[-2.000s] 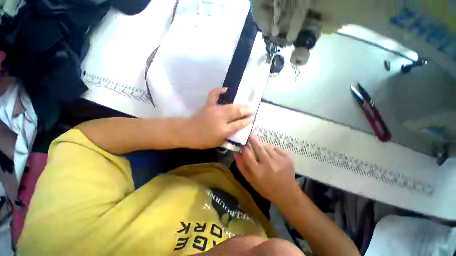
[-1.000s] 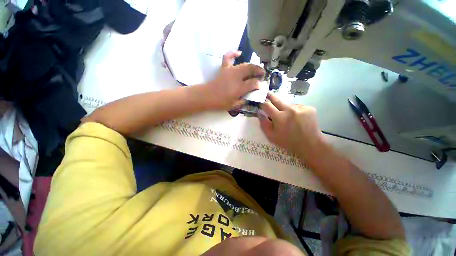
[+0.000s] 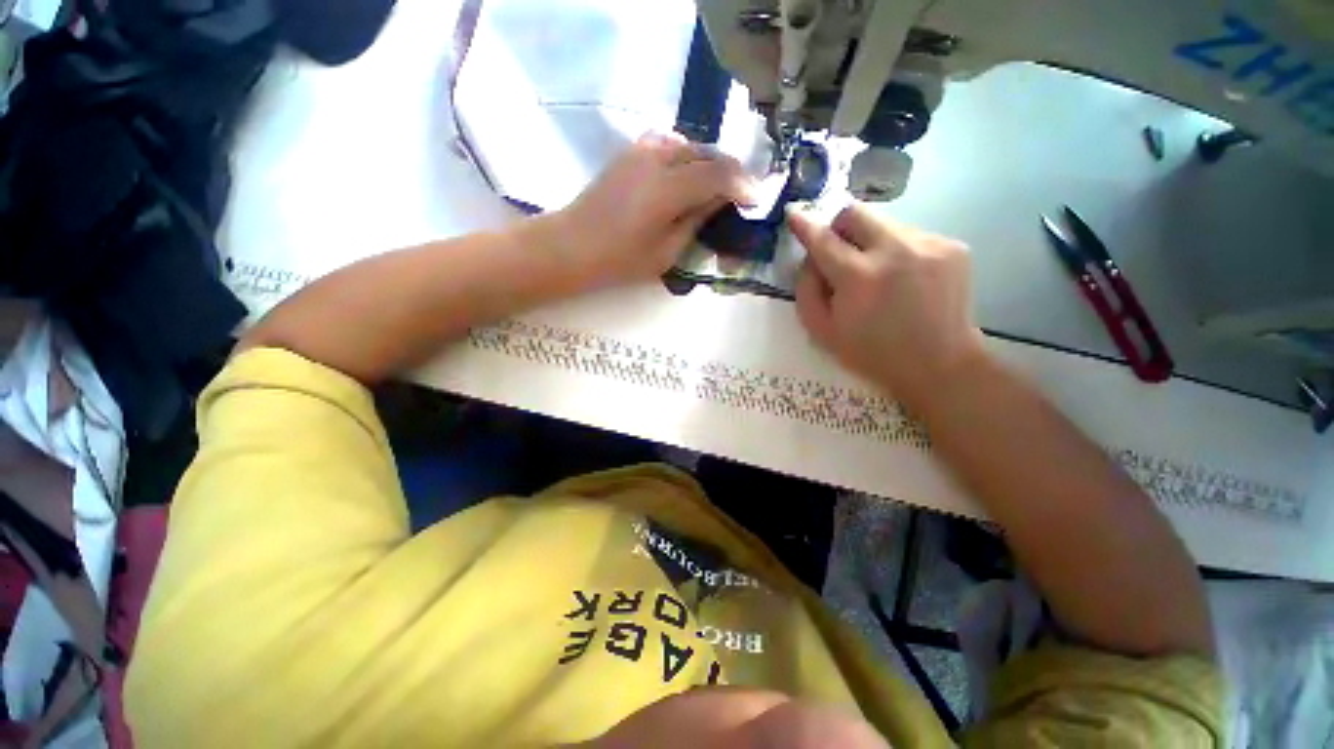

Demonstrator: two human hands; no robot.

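Note:
The white panel (image 3: pixel 585 73) lies behind and left of the needle, curved, with a dark edge along its left side. A black strip (image 3: pixel 704 95) crosses it near the machine head. My left hand (image 3: pixel 666 198) presses on the panel's near end, left of the presser foot (image 3: pixel 790 147). My right hand (image 3: pixel 863 271) is at the right of the needle, its fingertips at the panel's near corner beside a small black piece (image 3: pixel 743 234). Whether its fingers pinch the fabric is hard to tell.
The sewing machine head (image 3: pixel 1010 37) overhangs the table at the upper right. Red-handled thread snips (image 3: pixel 1124 315) lie right of the needle. A black fabric heap (image 3: pixel 125 190) is at the left. A printed ruler (image 3: pixel 702 384) runs along the table's front edge.
The panel has moved away from me, its near end now by the needle. Both hands moved up with it from the table's front edge. A small black piece now shows between them.

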